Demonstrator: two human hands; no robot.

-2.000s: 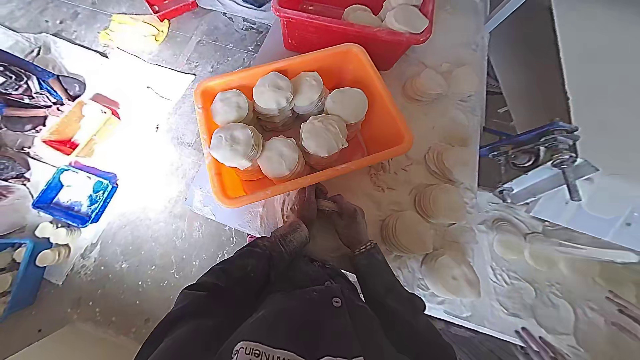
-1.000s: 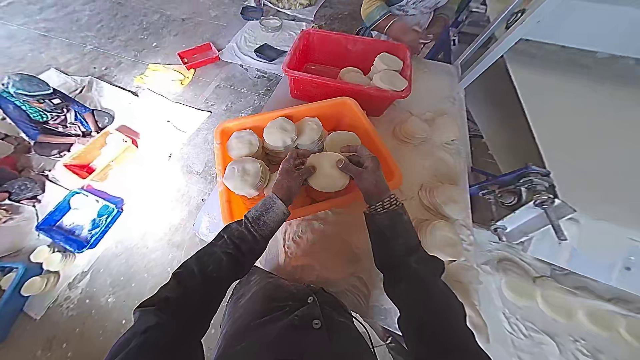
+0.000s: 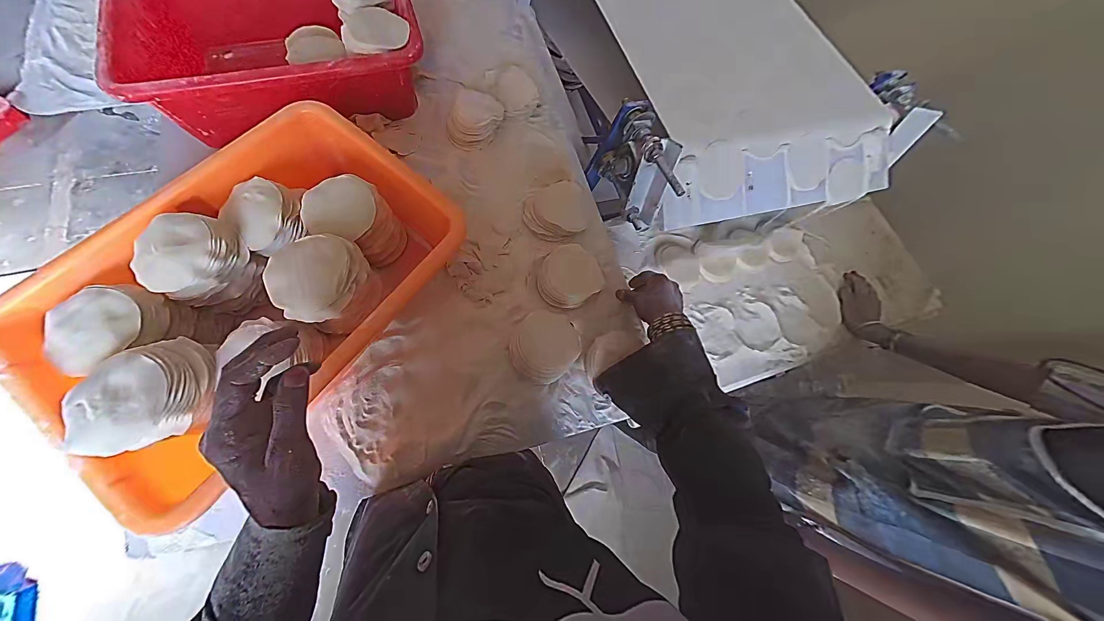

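My left hand [image 3: 263,423] is at the near rim of an orange plastic tub [image 3: 414,207], its fingers apart over a stack of thin round dough sheets; it holds nothing that I can see. Several more stacks of dough rounds [image 3: 315,278] stand or lean in the tub. My right hand [image 3: 653,297], with a beaded bracelet at the wrist, reaches out over the right edge of the floured table. Its fingers are curled, and whether they hold anything is unclear. To its left, a stack of dough rounds [image 3: 569,276] lies on the table.
A red plastic tub [image 3: 259,86] with dough rounds stands behind the orange one. More floury stacks [image 3: 474,118] lie on the table. On the right, a machine's white belt [image 3: 750,69] ends above a floured tray of rounds [image 3: 757,323]. A co-worker's hand [image 3: 860,302] is beside that tray.
My hands have moved apart; one second ago both held a dough round over the orange tub. My right hand has gone right, to the table's edge. The view has swung right.
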